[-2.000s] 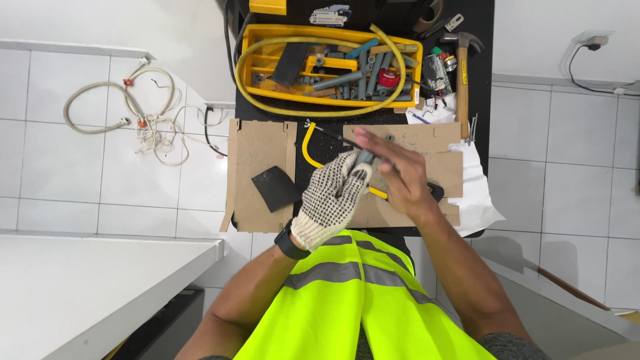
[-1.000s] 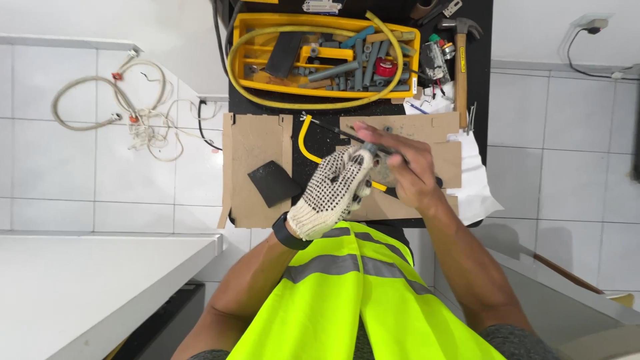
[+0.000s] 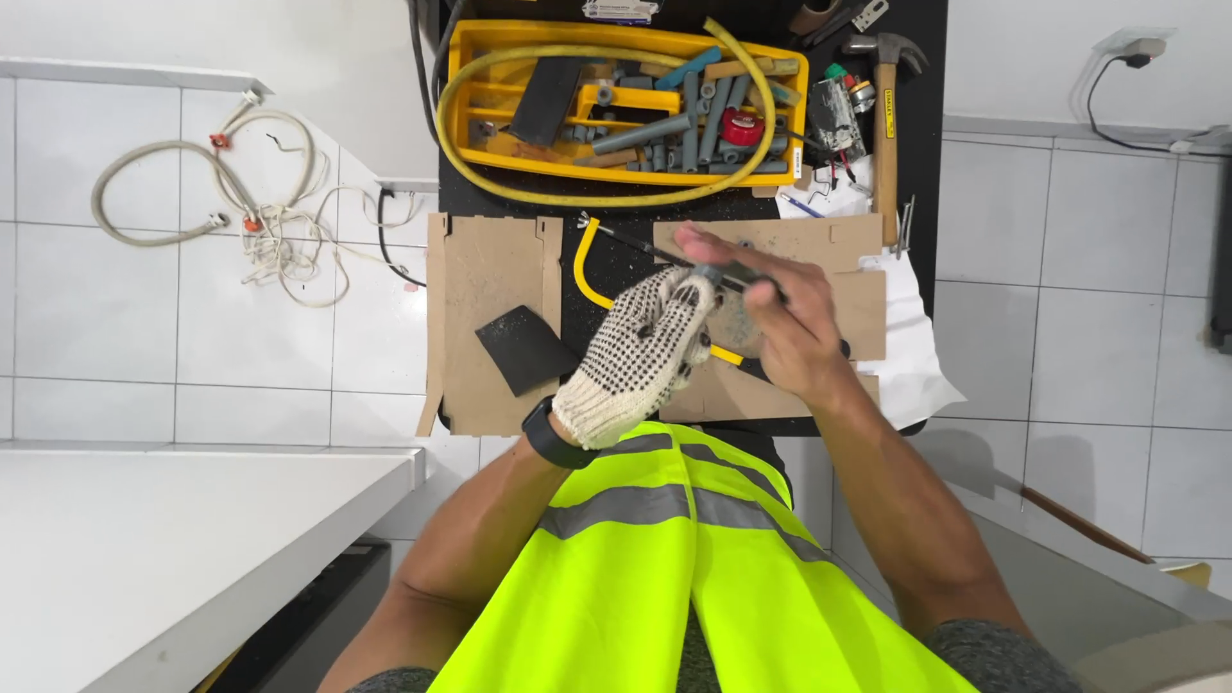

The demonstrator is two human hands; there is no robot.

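Observation:
My left hand [image 3: 640, 351], in a white dotted work glove, is closed around a short grey pipe piece [image 3: 707, 273] whose end shows at the fingertips. My bare right hand [image 3: 775, 313] is at that end with its fingers spread and blurred; whether it touches the piece or holds anything is unclear. Under both hands lies a hacksaw with a yellow frame [image 3: 583, 265], partly hidden, on the black table. A dark sheet, perhaps sandpaper [image 3: 525, 349], rests on the left cardboard piece [image 3: 496, 260]. More cardboard [image 3: 818, 231] lies beneath my right hand, with grey dust on it.
Behind the hands a yellow tray [image 3: 626, 176] holds grey pipe pieces, a red tape roll [image 3: 742, 126] and a dark sheet; a yellow hose [image 3: 602, 200] loops over it. A claw hammer [image 3: 885, 144] and white paper [image 3: 905, 337] lie at the right. Hoses and cord [image 3: 274, 231] lie on the floor.
My left hand stays around the grey piece. The right hand's fingers have shifted slightly about its end. Tray, hacksaw and dark sheet lie as before.

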